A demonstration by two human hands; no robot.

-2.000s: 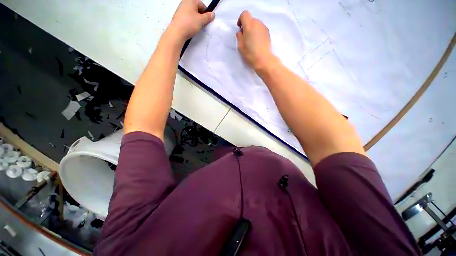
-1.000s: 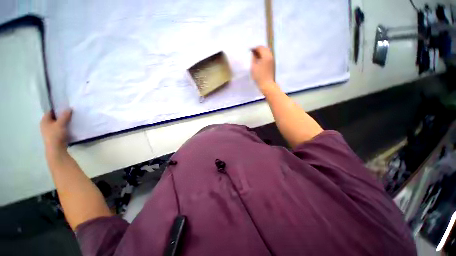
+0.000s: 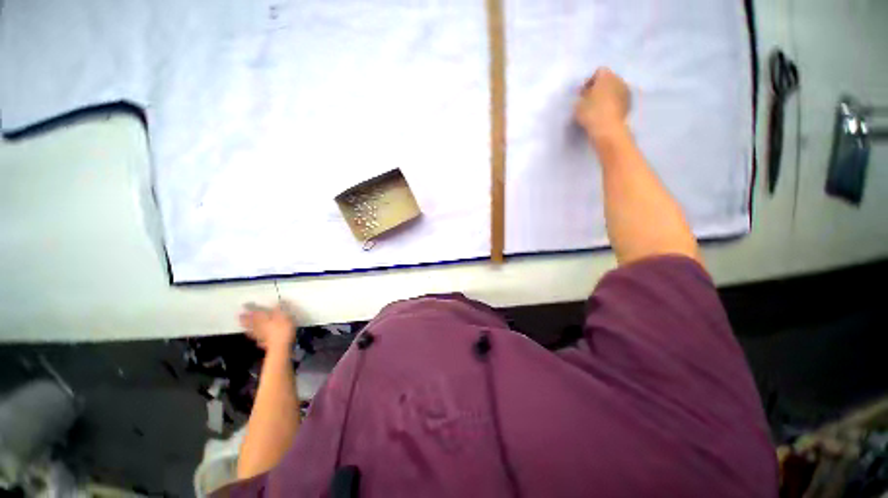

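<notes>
The white paper marker [image 3: 292,117] covers a dark fabric lay, whose edge shows along the front and at the stepped notch on the left. An open cardboard box of pins [image 3: 380,206] lies on it near the front edge. A wooden ruler [image 3: 498,136] lies across the paper. My right hand [image 3: 606,102] is over the paper right of the ruler, fingers curled; whether a pin is held is too small to tell. My left hand [image 3: 269,325] is at the table's front edge, blurred, with fingers apart and empty.
Shears [image 3: 778,117] lie on the table [image 3: 58,233] right of the lay. A metal base plate [image 3: 849,160] is further right. A white bucket [image 3: 219,462] stands on the floor below the left side, with scraps around it.
My left hand has let go of the lay's left corner and moved right to the table edge. My right hand has moved right, past the ruler. The view has shifted.
</notes>
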